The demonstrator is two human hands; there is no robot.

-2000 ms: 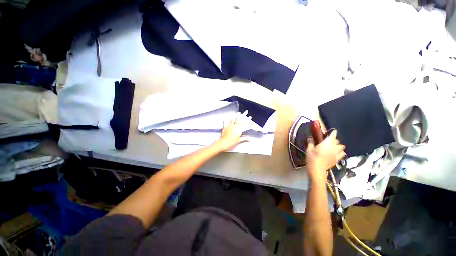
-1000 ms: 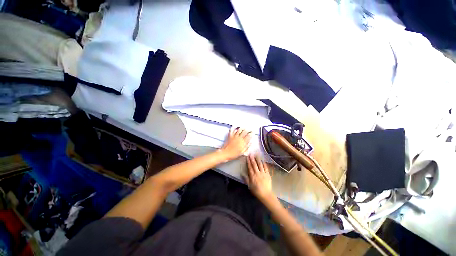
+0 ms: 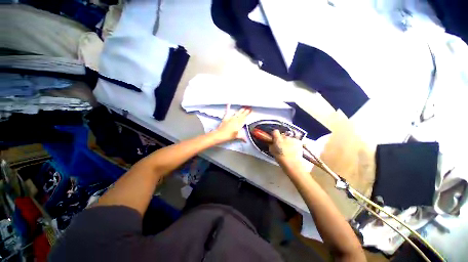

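A white garment panel with a long seam and a navy end band lies on the pale pressing table. The steam iron stands flat on the panel, its tip to the left. My right hand is closed round its reddish-brown handle. My left hand lies on the panel just left of the iron tip, fingers spread and flat, pinching nothing. The cloth under the iron and palm is hidden.
A finished pieces stack with a navy edge lies at the left. Loose navy and white pieces lie at the far side. A black square pad is at the right, beside pale scraps. The hose trails to the lower right.
The view has shifted. The iron, which stood beside the pad and then alone on the panel's end, is now held in my right hand farther along the panel. My left hand has moved up towards the seam.
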